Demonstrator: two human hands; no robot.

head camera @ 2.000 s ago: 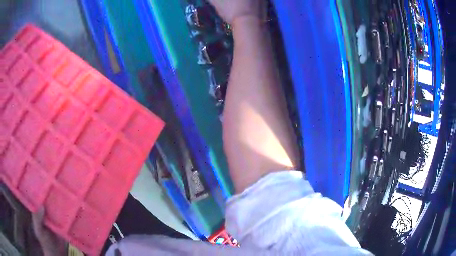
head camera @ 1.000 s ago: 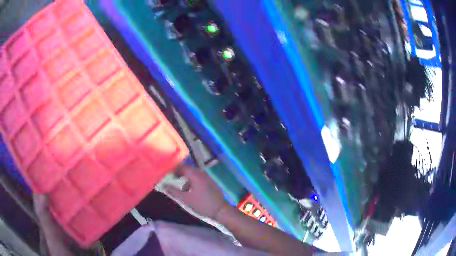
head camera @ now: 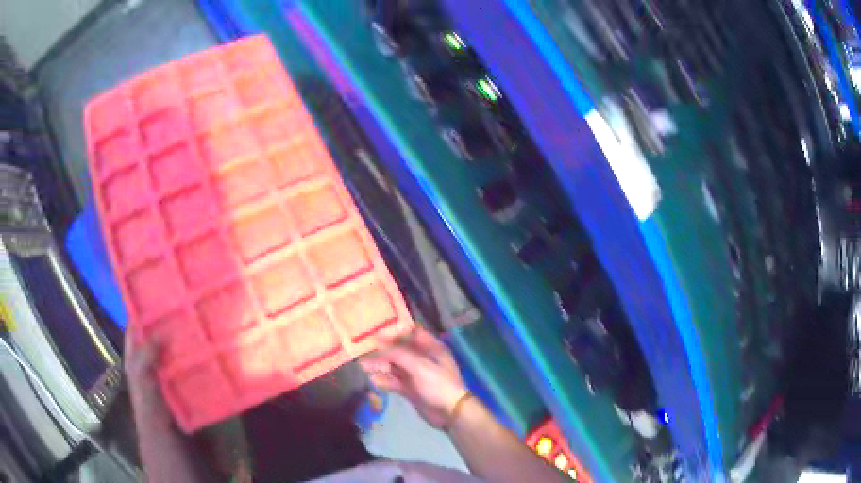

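A large red tray [head camera: 236, 226] with a grid of square pockets is held tilted in front of me, left of centre. Its pockets look empty. My left hand [head camera: 144, 373] grips its lower left edge, with the fingers partly hidden by the tray. My right hand [head camera: 422, 374] is at the tray's lower right corner, fingers bent. The blur does not show whether it grips the tray or holds something small.
Blue-edged rack shelves [head camera: 566, 151] with green mats run diagonally on the right, bearing rows of blurred dark units [head camera: 500, 198], some with green lights. A white paper slip [head camera: 623, 165] is on a shelf edge. Another red tray [head camera: 557, 451] with lit units sits low. A blue stool [head camera: 97, 259] is at left.
My right hand has come back from the shelf's dark units to the tray's lower right corner. The tray has shifted right and turned more upright in view.
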